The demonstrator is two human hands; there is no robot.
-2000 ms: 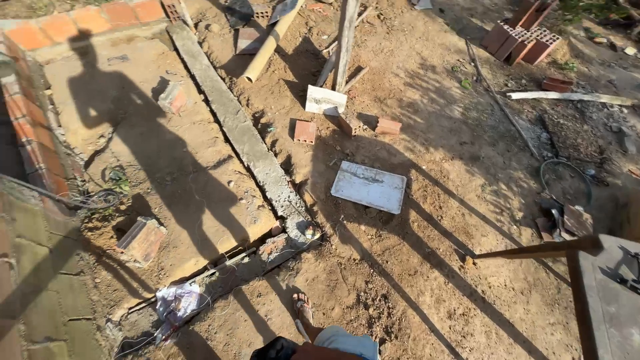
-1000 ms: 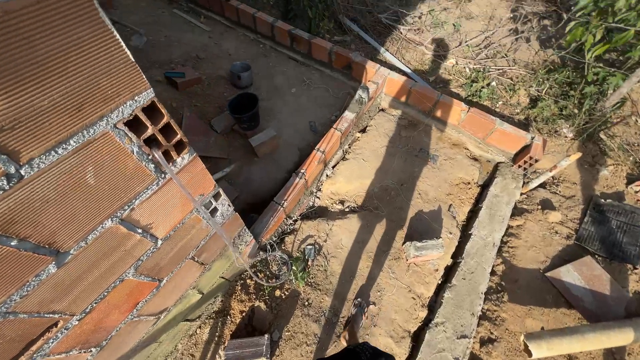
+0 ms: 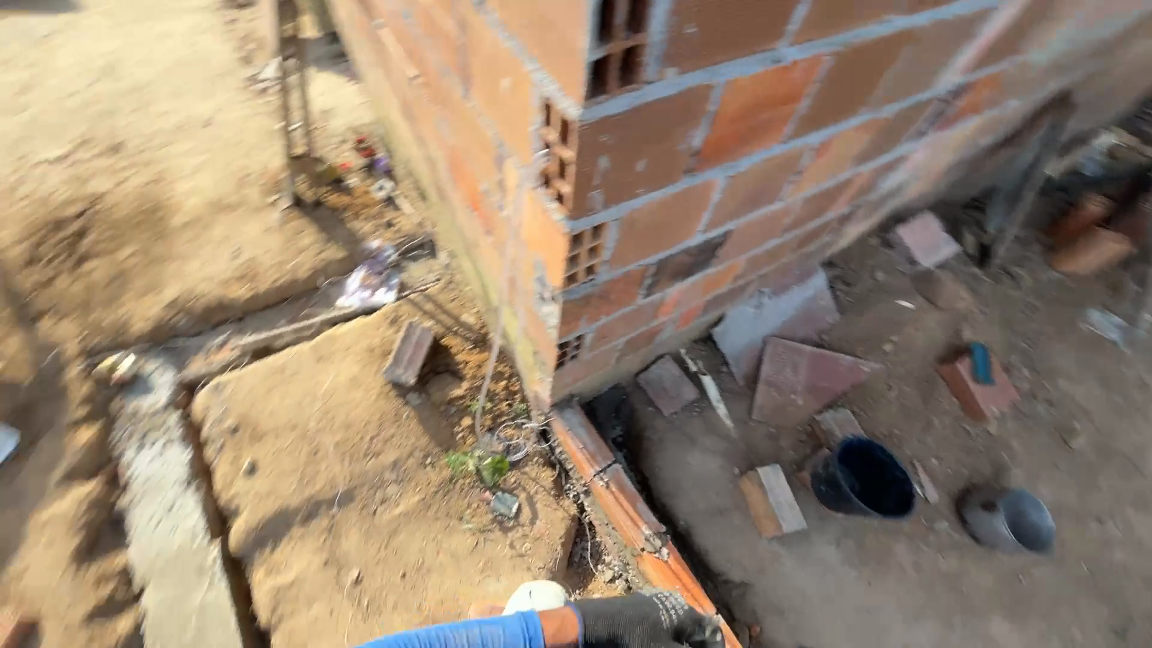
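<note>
My left hand [image 3: 650, 620], in a dark work glove below a blue sleeve, reaches in from the bottom edge. It is over or against the low row of orange hollow bricks [image 3: 621, 499]; the fingers are blurred and partly cut off, so whether they grip anything cannot be told. A rounded white thing [image 3: 536, 597], unclear in kind, is just behind the sleeve. My right hand is not in view. The low row meets the corner of a tall hollow-brick wall [image 3: 643, 193] with grey mortar joints.
Right of the low row lie a black bucket [image 3: 862, 477], a grey bucket [image 3: 1006, 519], a brick with a blue-green thing on it [image 3: 979, 382] and broken slabs [image 3: 805, 380]. On the left are a concrete strip [image 3: 171, 513], a narrow trench and a loose brick [image 3: 409, 354].
The view has swung strongly to the wall corner and buckets. My gloved left hand has come into view at the bottom; neither earlier frame shows it.
</note>
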